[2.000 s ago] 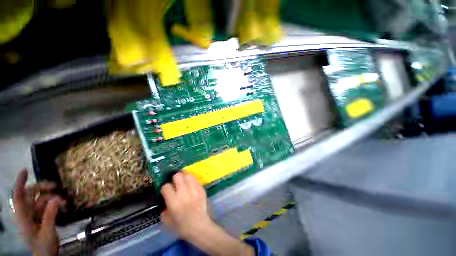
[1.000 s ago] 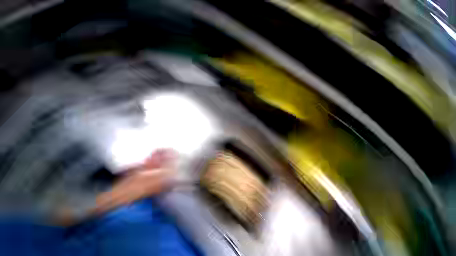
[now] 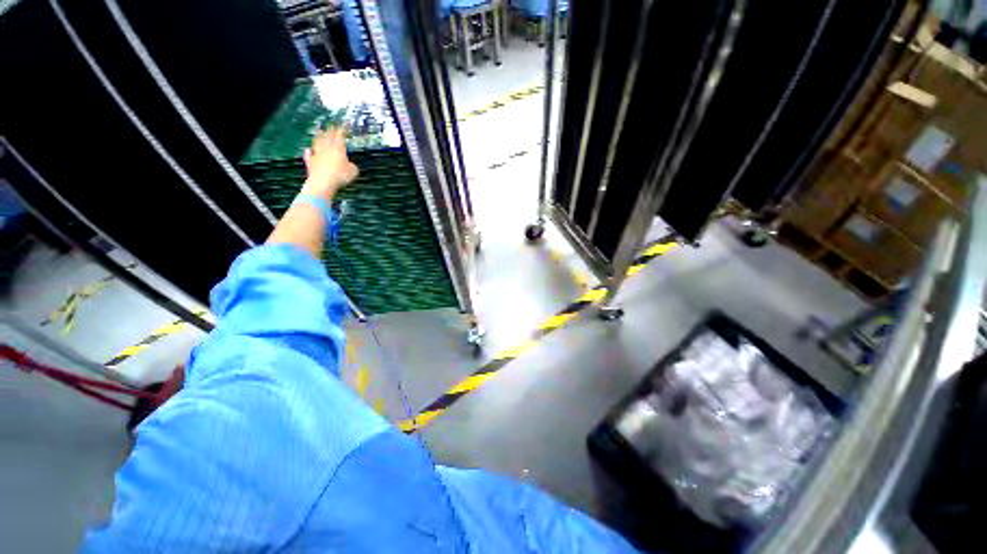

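Observation:
A tall stack of green circuit boards [image 3: 384, 233] stands in a black-sided rack with metal posts at the upper left. The top board [image 3: 352, 103] shows a bright glare. My left hand [image 3: 330, 162] is at the front edge of this top board, fingers apart, and does not visibly grip it. A light blue wrist strap with a thin cord is on my left wrist. My right hand is not in view.
More black-sided racks on wheels [image 3: 639, 119] stand at upper centre. Brown cartons [image 3: 915, 173] are at right. A black bin [image 3: 617, 460] with crumpled clear plastic [image 3: 736, 417] sits at lower right. A metal rail [image 3: 866, 454] runs beside it. Yellow-black tape [image 3: 487, 373] crosses the floor.
The view has swung from the conveyor line with its boards and pin tray to the racks. My left arm is now stretched out to the board stack, and my right hand has left the view.

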